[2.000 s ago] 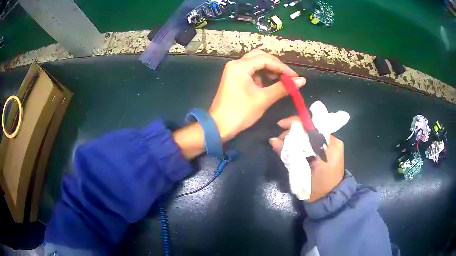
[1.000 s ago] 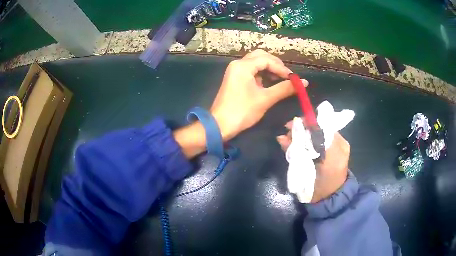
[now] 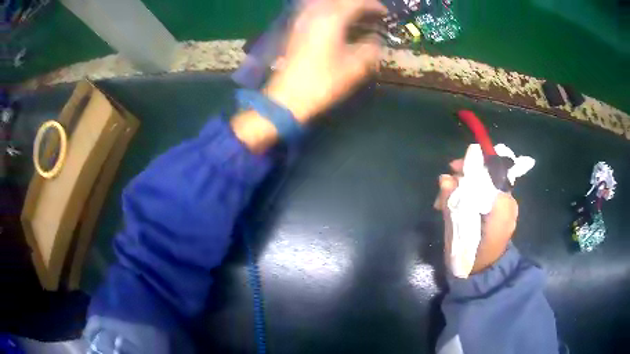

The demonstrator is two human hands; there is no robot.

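My right hand is closed around a red-handled tool with a dark metal part. Bright white crumpled cloth or finger covers wrap the fingers and partly hide the tool. My left hand is blurred, with a blue strap on its wrist. It reaches over the far worn edge, beside a green board cluster with a yellow part on the belt. Its fingertips reach the picture's top edge, and whether they hold anything cannot be told.
A wired board assembly lies on the mat at right. A brown cardboard box with a yellow ring stands at left. A blue coiled cord runs down the mat. A paint-chipped edge crosses behind, and a grey bar slants at upper left.
My left hand has let go of the red handle's end and moved up and away to the belt's edge. My right hand keeps the tool. The view has shifted, so things stand further right.
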